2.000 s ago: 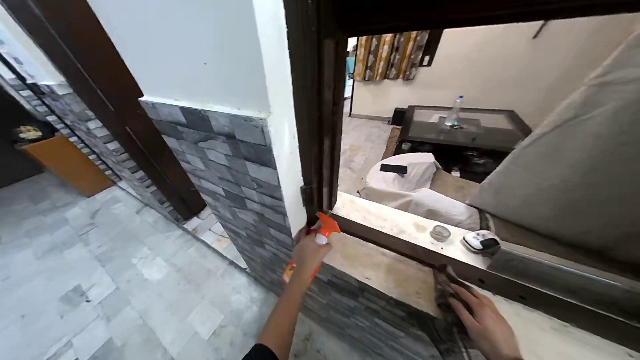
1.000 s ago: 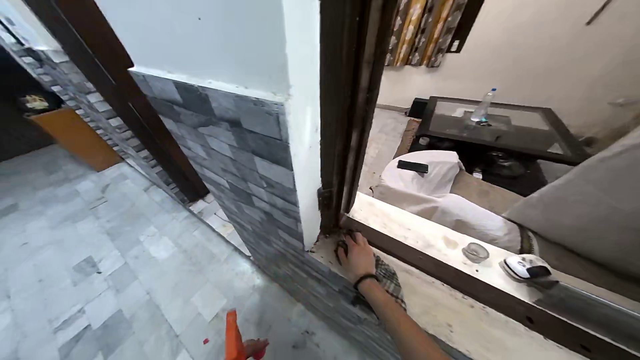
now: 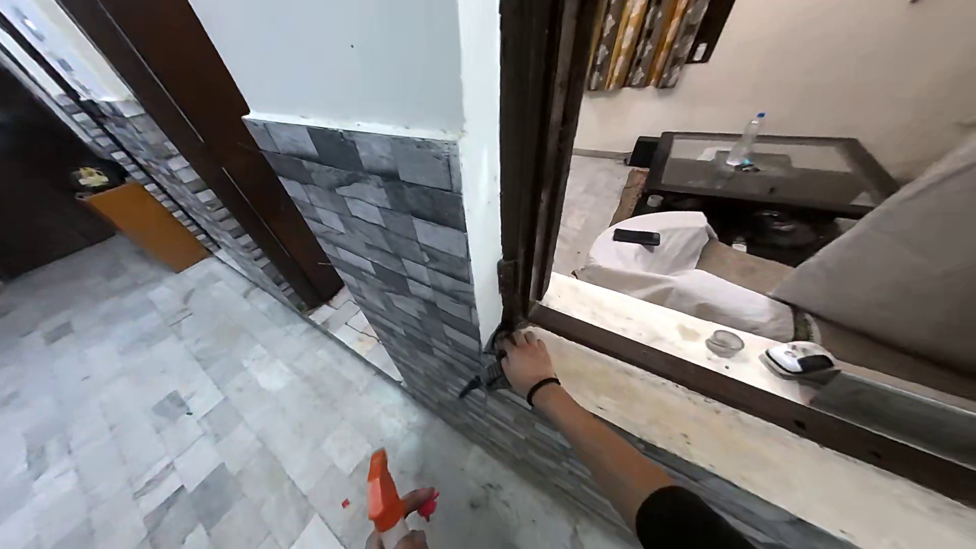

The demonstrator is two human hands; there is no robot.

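My right hand point(image 3: 526, 363), with a black band at the wrist, presses a dark checked cloth point(image 3: 494, 374) into the corner where the window sill point(image 3: 656, 393) meets the dark wooden frame point(image 3: 526, 191). Part of the cloth hangs over the sill's outer edge. Low in the view, over the floor, my left hand point(image 3: 408, 526) holds a spray bottle point(image 3: 386, 496) with an orange head and a pink-red trigger. The bottle's lower part is cut off by the picture's edge.
On the inner ledge stand a small glass bowl point(image 3: 724, 344) and a white and black device point(image 3: 801, 358). Beyond are a dark glass-topped table point(image 3: 770, 164) with a plastic bottle point(image 3: 746, 141), and a black phone-like object point(image 3: 637, 237) on white cloth. Grey stone tiles point(image 3: 381, 206) clad the wall.
The spray bottle in my left hand was at the sill corner and is now low over the floor. My right hand has moved left along the sill to the corner with the cloth.
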